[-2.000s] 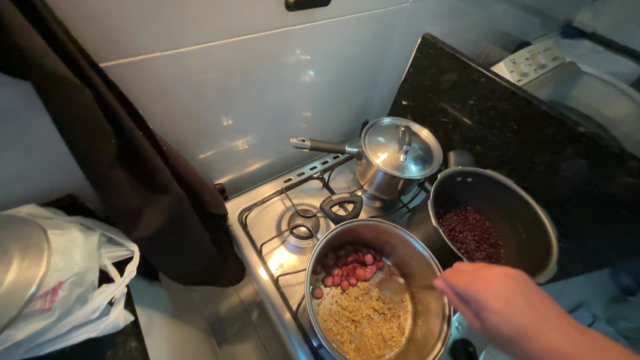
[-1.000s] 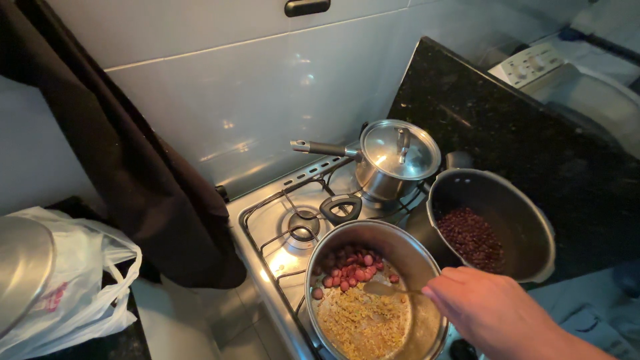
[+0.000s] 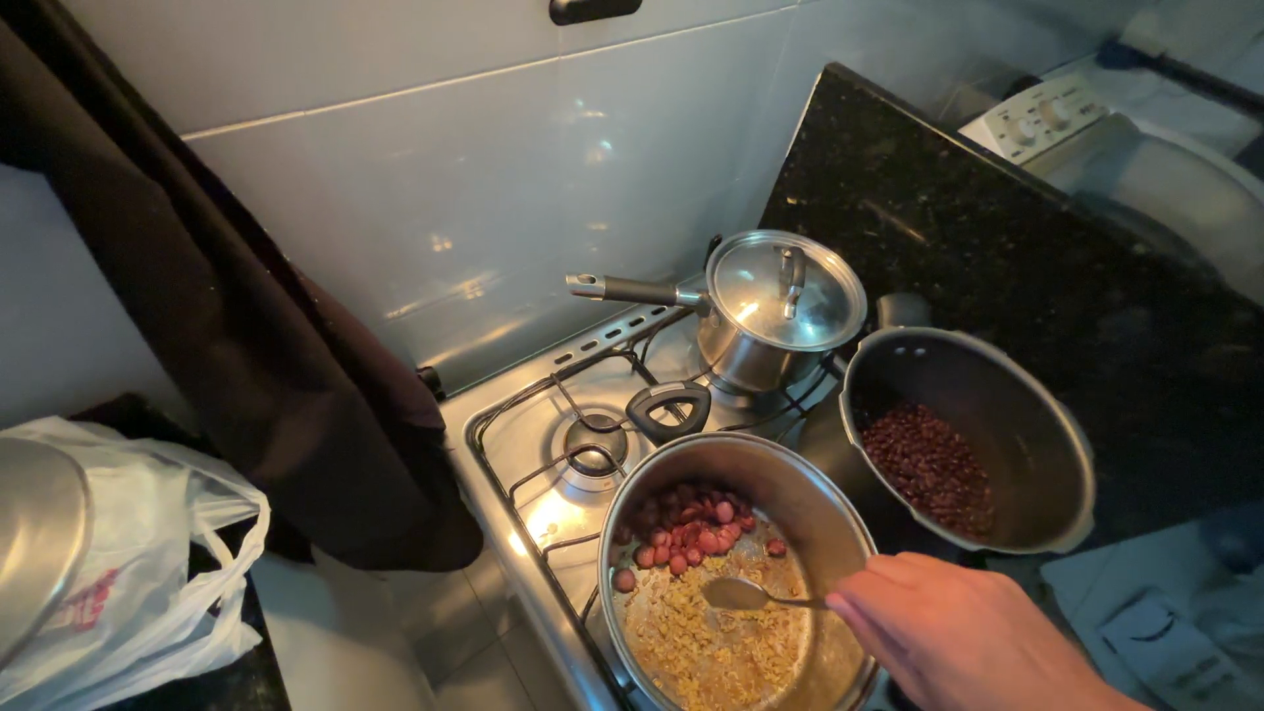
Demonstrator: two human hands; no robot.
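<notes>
My right hand (image 3: 948,627) grips the handle of a metal spoon (image 3: 736,593) over the right rim of a large steel pot (image 3: 810,494). The spoon's bowl lies over yellowish chopped bits (image 3: 691,642) in the pot's lower part. Reddish sausage slices (image 3: 691,533) are heaped at the pot's far side. To the right stands a dark pressure cooker body (image 3: 1027,464) with dark red beans (image 3: 928,469) in it. Behind is a steel saucepan (image 3: 746,355) with its lid (image 3: 785,286) on. My left hand is out of view.
The pots stand on a gas stove (image 3: 523,425) against a tiled wall. A dark cloth (image 3: 296,395) hangs at the left, above a white plastic bag (image 3: 178,553) and a metal lid (image 3: 35,543). A black speckled stone slab (image 3: 948,217) lies behind the pressure cooker.
The right hand and spoon have shifted a little within the pot; the spoon's bowl shows more plainly now. A sausage slice lies apart from the heap at its right.
</notes>
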